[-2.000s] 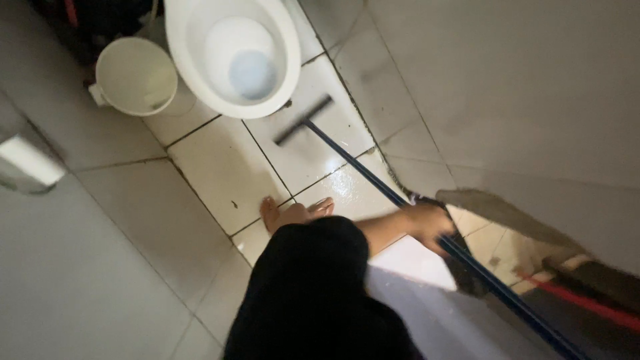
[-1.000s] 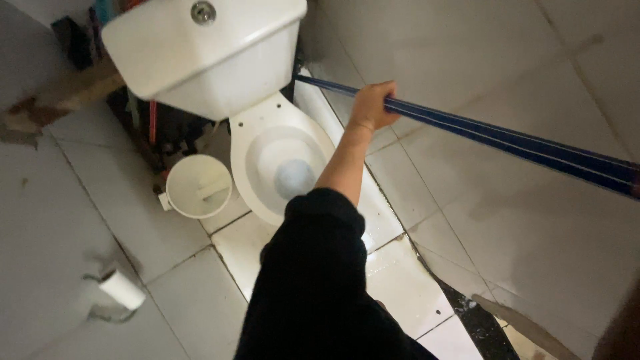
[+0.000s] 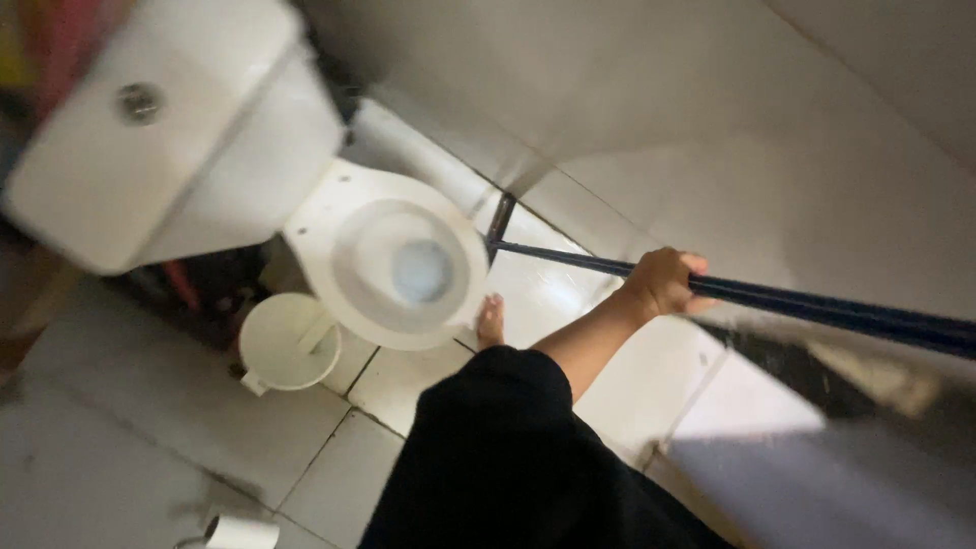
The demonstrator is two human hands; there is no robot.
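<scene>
My left hand [image 3: 667, 282], reaching out from a black sleeve, is closed around the dark blue pole [image 3: 808, 309] of a floor squeegee. The pole runs off the right edge of the head view. Its narrow head [image 3: 501, 221] lies on the white floor tiles, close beside the rim of a white toilet bowl [image 3: 351, 305] and near the wall. Bluish water [image 3: 422, 271] stands in the bowl. A bare foot [image 3: 491, 320] shows between the bowl and my sleeve. My right hand is out of view.
A white bucket [image 3: 267, 351] with something pale inside stands left of the bowl. The toilet tank [image 3: 221, 160] is at the upper left, with blurred clutter around it. A tiled wall [image 3: 762, 175] borders the right side. A white roll [image 3: 242, 532] is at the lower left.
The squeegee head was in front of the bowl two seconds ago, then mostly hidden near the tank one second ago; it now shows beside the bowl. The view has shifted and turned.
</scene>
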